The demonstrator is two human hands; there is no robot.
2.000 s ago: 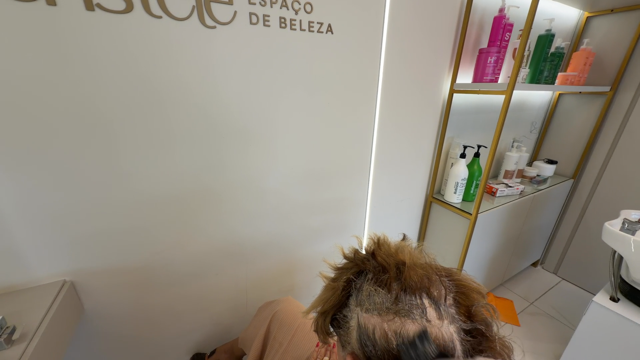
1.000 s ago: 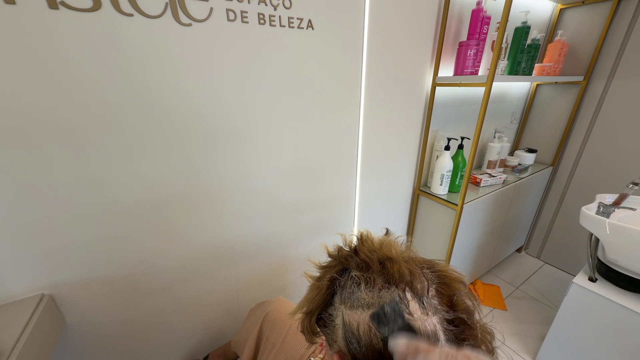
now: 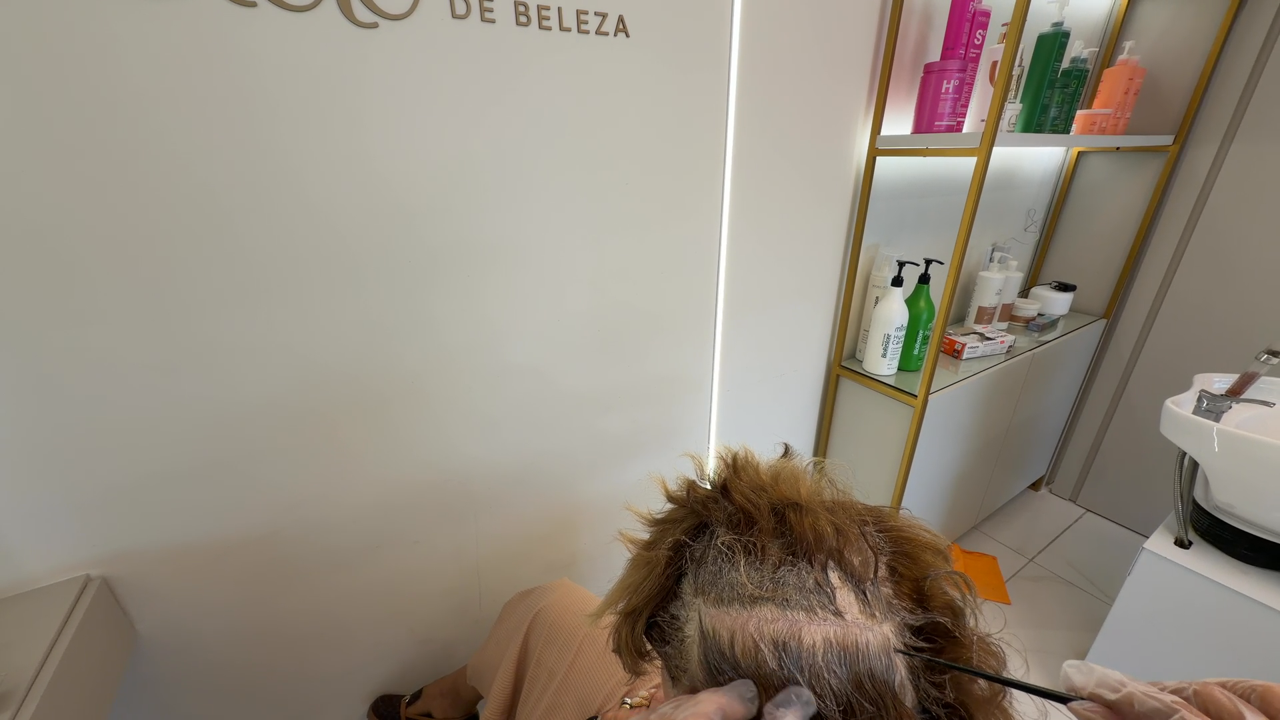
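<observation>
A seated person's head of short brown hair (image 3: 790, 560), parted across the crown, is at the bottom centre, with damp-looking, darker roots around the pale parting. My left hand (image 3: 730, 702), in a translucent glove, rests with its fingertips on the hair at the lower edge; most of it is out of frame. At the lower right my right hand (image 3: 1150, 692), gloved likewise, holds a thin black handle (image 3: 1000, 680), whose pointed tip touches the hair at the right end of the parting. The handle's other end is hidden.
A gold-framed shelf unit (image 3: 968, 290) with pump bottles and jars stands behind, to the right. A white wash basin (image 3: 1230, 440) with a tap is at the right edge. An orange item (image 3: 981, 574) lies on the tiled floor. A pale cabinet (image 3: 85, 640) is at the lower left.
The dark brush head seen over the hair one second ago has left the crown; the thin tip now touches the hair instead. My left fingertips have come into view at the lower edge.
</observation>
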